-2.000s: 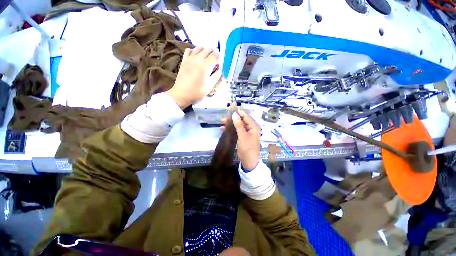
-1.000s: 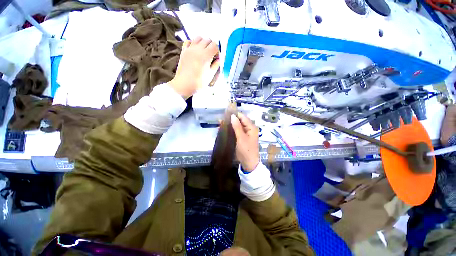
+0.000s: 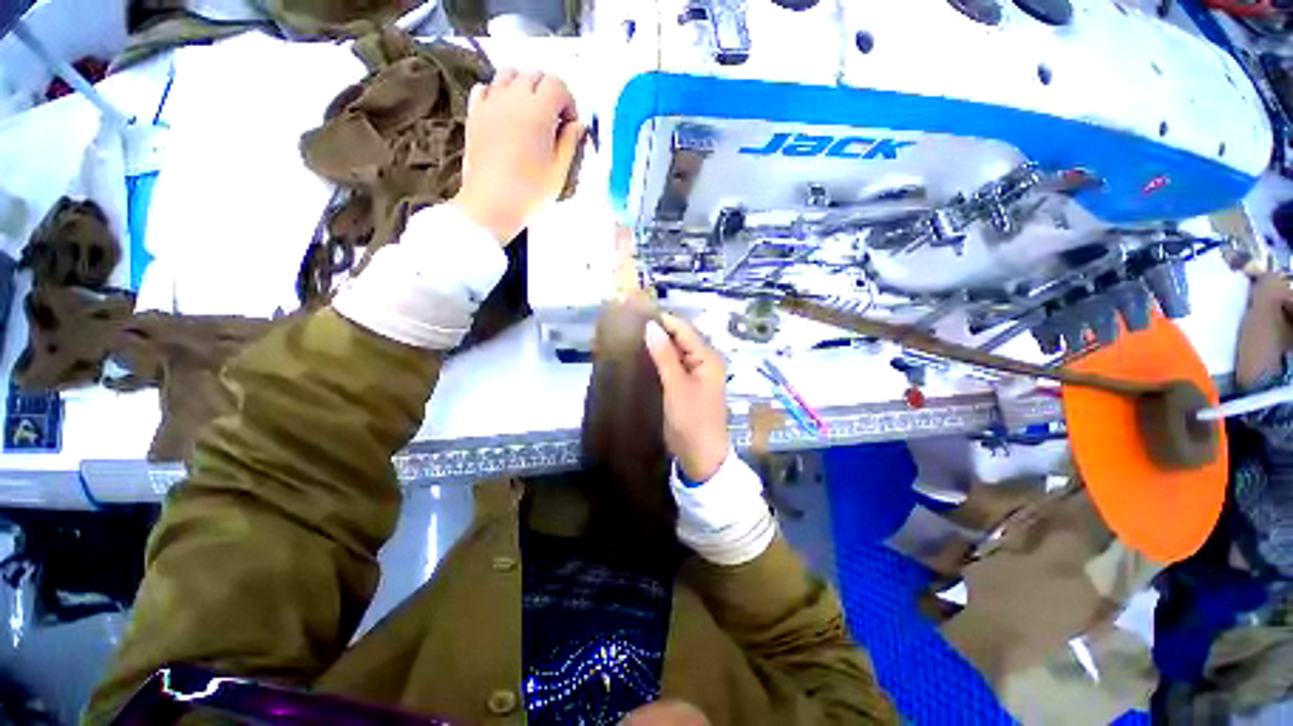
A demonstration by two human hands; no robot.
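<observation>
A brown knit garment piece [image 3: 624, 397] hangs from the needle area over the table's front edge towards the lap. My right hand [image 3: 692, 394] grips its right edge just in front of the needle, thumb on top. My left hand [image 3: 519, 153] is behind and left of the needle area, fingers bent over brown fabric at the machine's left end; most of that fabric is hidden under it. The white machine head [image 3: 936, 71] has a blue band marked JACK. A narrow brown binding strip [image 3: 908, 338] runs from the orange disc [image 3: 1143, 475] to the needle area.
A tangled brown garment pile [image 3: 372, 135] lies left of my left hand. More brown pieces [image 3: 71, 305] lie at the far left. Thin pink and blue pens [image 3: 794, 397] lie near the front edge. Cut pieces [image 3: 1014, 610] are in a blue bin [image 3: 872, 567]. Part of another person's arm [image 3: 1265, 333] shows at the right.
My left hand has moved up and away with the fabric. The piece in front of the needle looks wider and flatter. The whole view has shifted slightly.
</observation>
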